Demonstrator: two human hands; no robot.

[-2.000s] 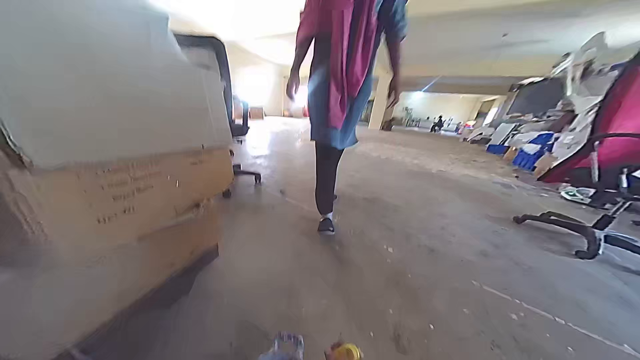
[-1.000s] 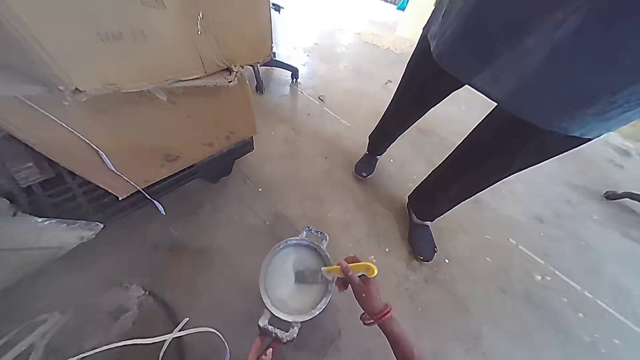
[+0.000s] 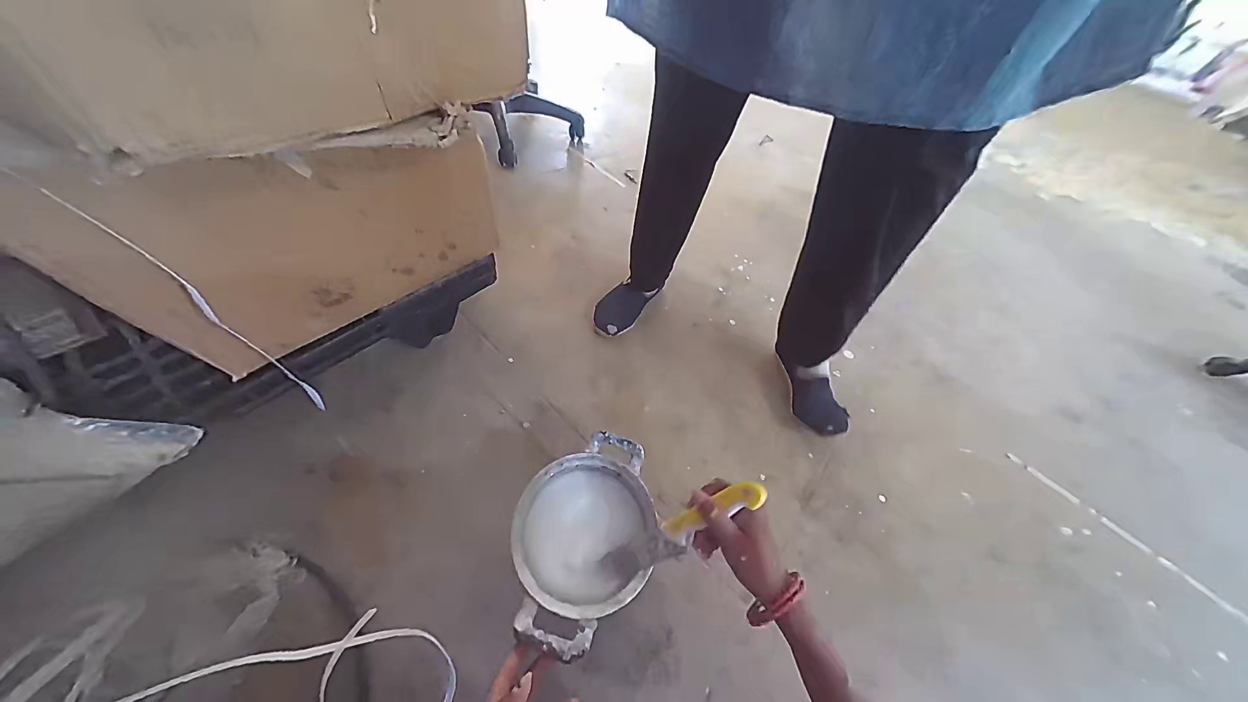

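Observation:
My left hand point(image 3: 524, 676), at the bottom edge and partly cut off, grips the near handle of a round metal pot point(image 3: 519, 546). Whitish liquid point(image 3: 582, 526) fills part of the pot. A second handle, crusted with white residue, juts from its far side. My right hand point(image 3: 733, 531), with red bangles at the wrist, is closed around the yellow handle of a paintbrush point(image 3: 717, 509). The brush reaches over the pot's right rim, its bristle end at the liquid.
Another person point(image 3: 829, 195) stands just beyond the pot, legs and dark shoes visible. Large cardboard boxes point(image 3: 292, 234) rest on a black pallet point(image 3: 424, 312) at left. A white cord point(image 3: 283, 655) lies at lower left. A wheeled chair base point(image 3: 541, 109) stands behind the boxes.
The view has tipped down from the room to the floor since the first frame. The other person, first walking farther off, now stands close. My right hand and the brush have shifted toward the pot's right rim.

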